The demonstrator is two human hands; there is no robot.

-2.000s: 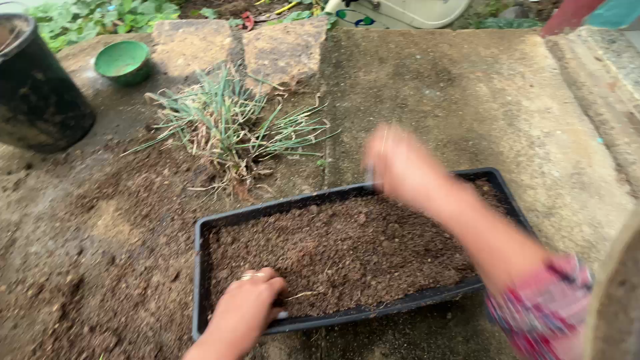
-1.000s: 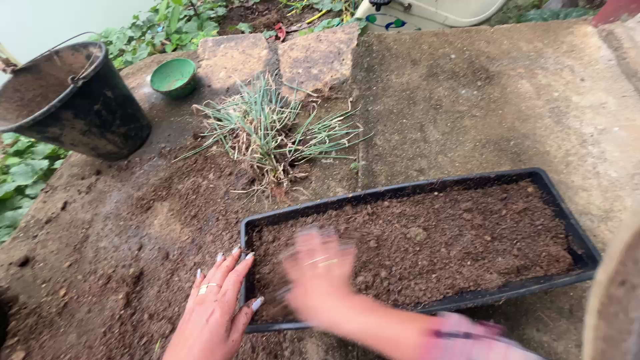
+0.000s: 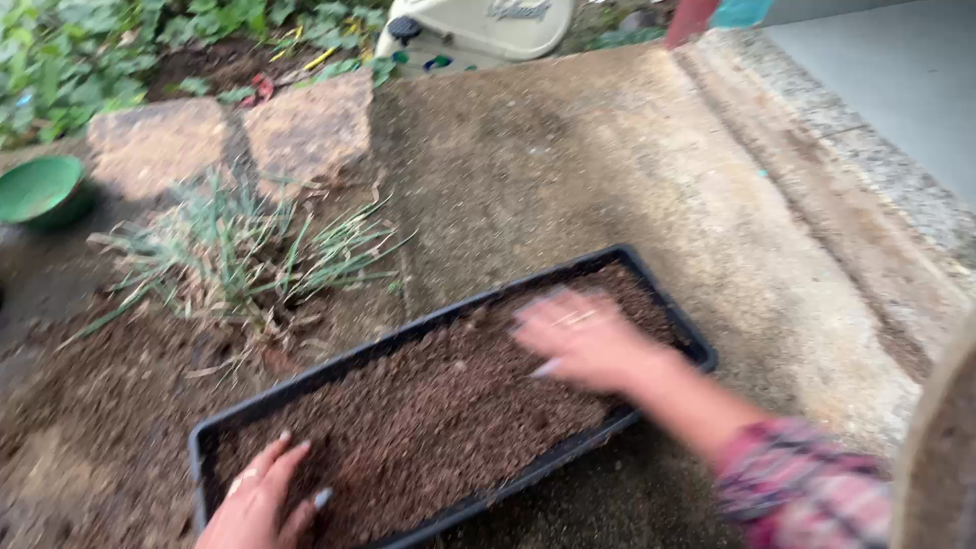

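A long black plastic planter trough (image 3: 364,347) full of brown soil (image 3: 427,412) lies at a slant on the ground. My right hand (image 3: 583,335), blurred, is spread palm down on or just over the soil toward the trough's far right end. At the near left end, my left hand (image 3: 263,499) has its fingers apart over the soil by the trough wall; neither hand holds anything. Beyond the trough's left part lies a clump of green onion-like plants (image 3: 229,252) with dry leaves at its base.
A green bowl (image 3: 42,191) sits at the left, near flat stone slabs (image 3: 309,126). Loose soil (image 3: 99,427) covers the ground left of the trough. A concrete slab (image 3: 518,168) and a raised stone edge (image 3: 862,145) extend behind and right. Leafy plants (image 3: 69,61) grow at the top left.
My right hand has moved from the soil's left part to its right part. My left hand, beside the trough's left end a second ago, is now over the soil. The view has shifted, leaving the black bucket out.
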